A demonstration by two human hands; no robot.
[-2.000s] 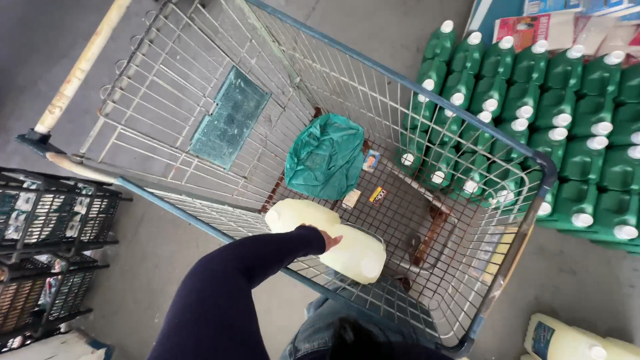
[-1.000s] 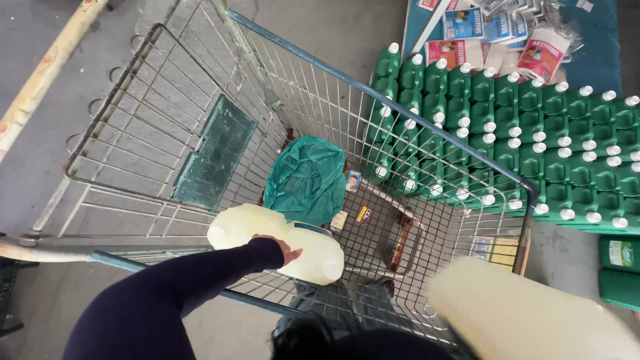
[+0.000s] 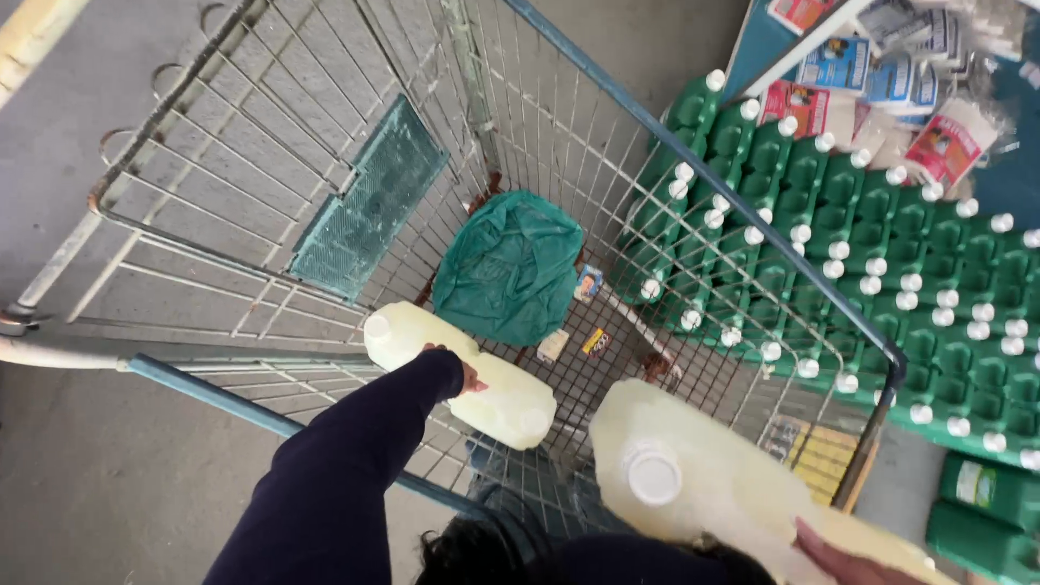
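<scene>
My left hand [image 3: 463, 378] rests on or between two pale yellow plastic jugs [image 3: 505, 408] that lie along the near side of a wire shopping cart [image 3: 223, 396]; whether its fingers grip them is hidden. At the lower right, my right hand [image 3: 845, 556] is on another pale jug or pair of jugs [image 3: 691, 463] with a white cap, above the cart's near right part. Beside the left jugs, a green plastic bag [image 3: 510, 268] sits in the basket. Several small packets, one of them yellow and red [image 3: 595, 342], lie on the cart floor.
Many green bottles [image 3: 902, 268] with white caps stand in rows beyond the cart's far side. Bagged goods [image 3: 946, 142] lie on a teal surface at the upper right. Green containers [image 3: 979, 520] are at the lower right. The cart's blue rim [image 3: 715, 183] runs between basket and bottles.
My right hand has come into view with the pale jug, which has moved from the right edge to over the cart. My left hand stays at the jugs inside. The view has shifted.
</scene>
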